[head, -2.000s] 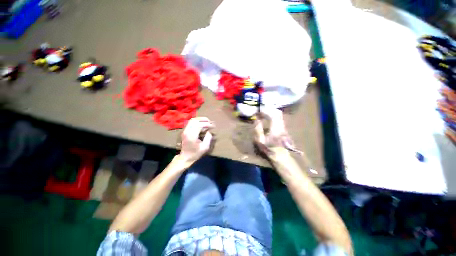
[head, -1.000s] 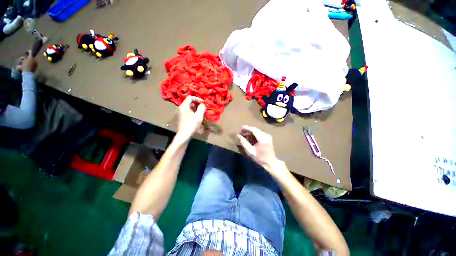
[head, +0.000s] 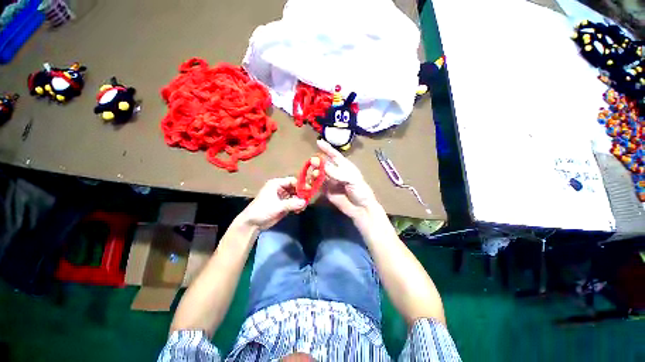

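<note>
A red scarf loop (head: 310, 179) is held between my two hands above the front edge of the brown table. My left hand (head: 274, 201) grips its left side and my right hand (head: 342, 181) has its fingers at its right side. A plush penguin (head: 338, 126) with no red seen at its neck stands just beyond my right hand. A large pile of red scarves (head: 216, 112) lies to the left. A smaller scarf batch (head: 308, 102) lies at the mouth of the white bag.
The white bag (head: 339, 53) lies behind the penguin. Pink-handled snips (head: 389, 170) with a cord lie at right. Finished penguins (head: 115, 101) are at left. A penguin heap (head: 609, 51) is far right. A cardboard box (head: 163, 254) and red stool (head: 94, 249) are below.
The red loop is now between my hands, which were apart and without a visible loop before. My hands have come together. The view has shifted.
</note>
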